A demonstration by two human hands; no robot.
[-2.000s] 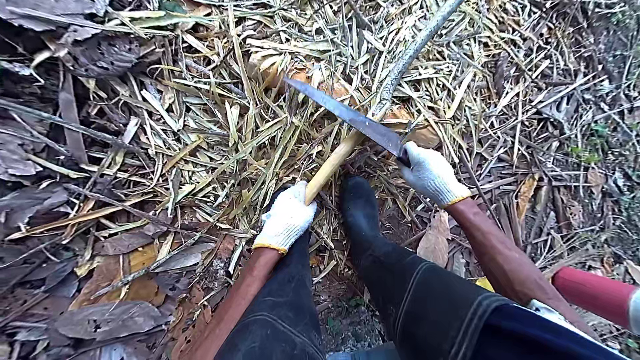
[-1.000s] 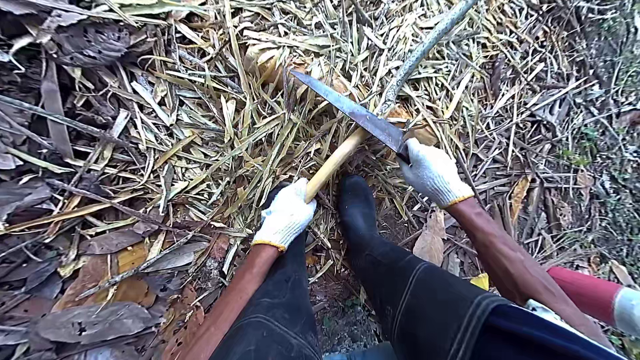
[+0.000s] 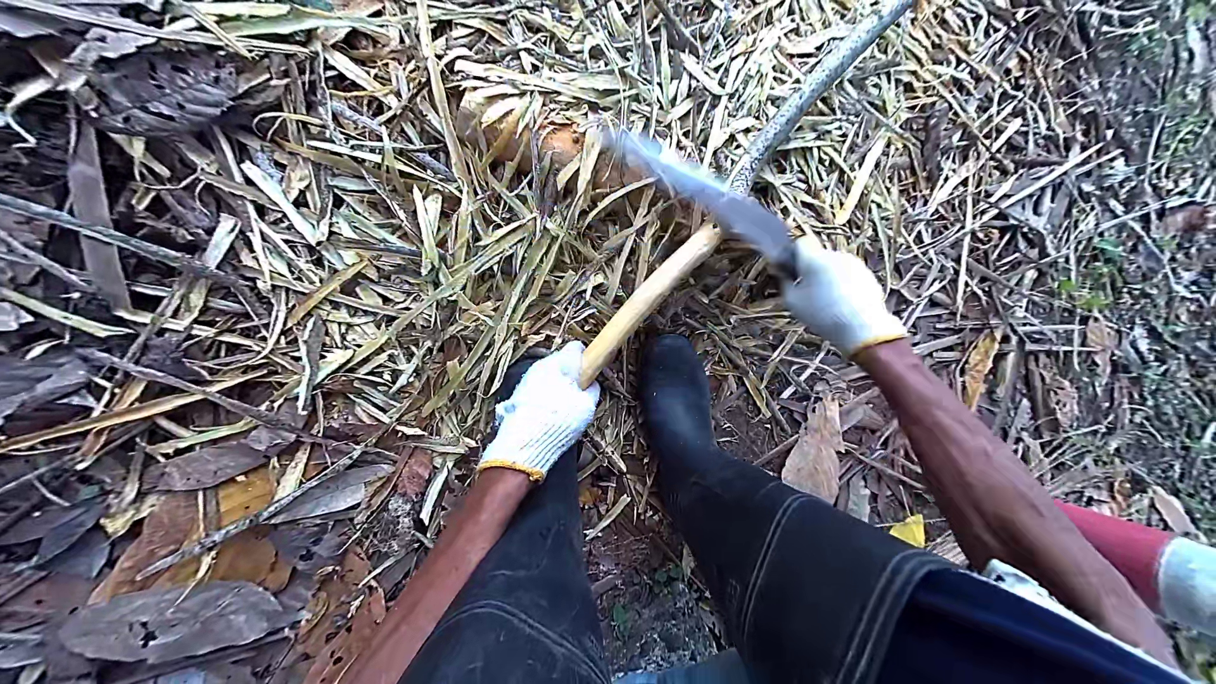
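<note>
Both hands wear white knit gloves. My left hand (image 3: 543,410) is closed around the peeled, pale end of a long wooden stick (image 3: 655,290). Beyond the blade the stick keeps its grey bark and runs to the upper right. My right hand (image 3: 841,294) grips the handle of a machete (image 3: 727,201), mostly hidden in the glove. The blade is blurred and lies across the stick where bare wood meets bark, its tip pointing to the upper left. Under stick and blade a brown log (image 3: 560,142) lies partly covered by strips of bark.
Bark shavings (image 3: 380,237) cover the ground around the log. Dry leaves (image 3: 180,617) and thin twigs lie at the left. A black boot (image 3: 676,394) stands just below the stick. A red and white cylindrical object (image 3: 1126,551) is at the lower right, partly behind my right forearm.
Both hands keep about the same places and holds. The machete blade, sharp in the earlier frames, is now blurred by motion at the same part of the stick.
</note>
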